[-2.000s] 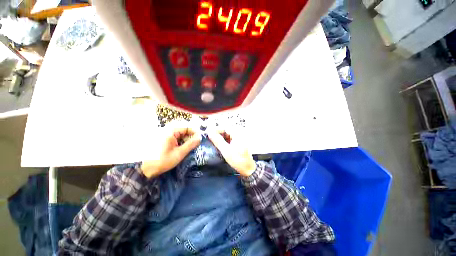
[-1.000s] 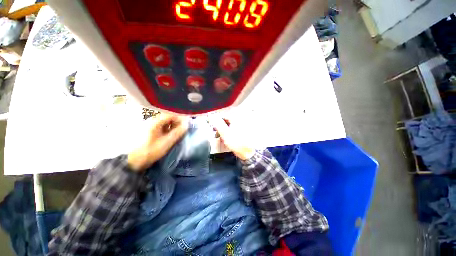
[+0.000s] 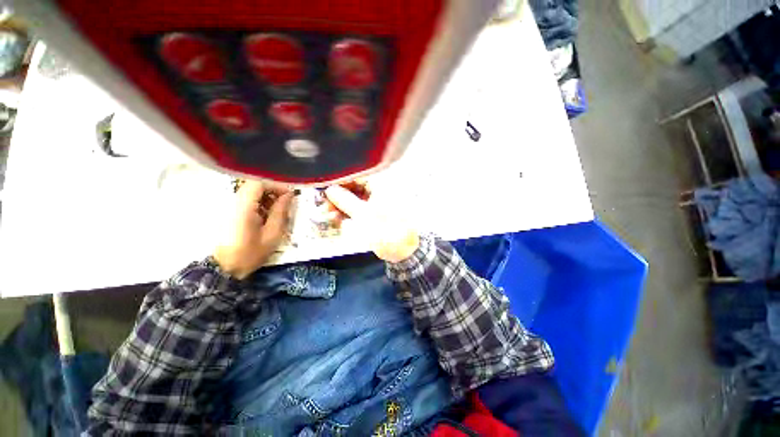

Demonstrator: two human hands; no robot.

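Observation:
The button-attaching machine (image 3: 282, 85), with a red front and keys, looms over the table. My left hand (image 3: 252, 226) is on the table just below the machine's lower tip, with fingers bent and fingertips close together. My right hand (image 3: 372, 220) is opposite it, fingertips near a small dark spot under the tip. Whether either hand pinches a small part is too small and overexposed to tell. The jeans (image 3: 342, 329) lie on my lap, their waistband edge below the table's front edge, touched by neither hand's fingers. The button pile is mostly hidden by my left hand.
The white table (image 3: 479, 188) carries a small black item (image 3: 472, 131) at right and a black curved item (image 3: 106, 135) at left. A blue bin (image 3: 573, 299) stands right of my lap. Denim hangs on a rack (image 3: 740, 230) at far right.
The waistband has come away from under the machine and dropped to my lap. Both hands have let go of it and stay near the machine tip. The view has shifted, and the counter digits have left it.

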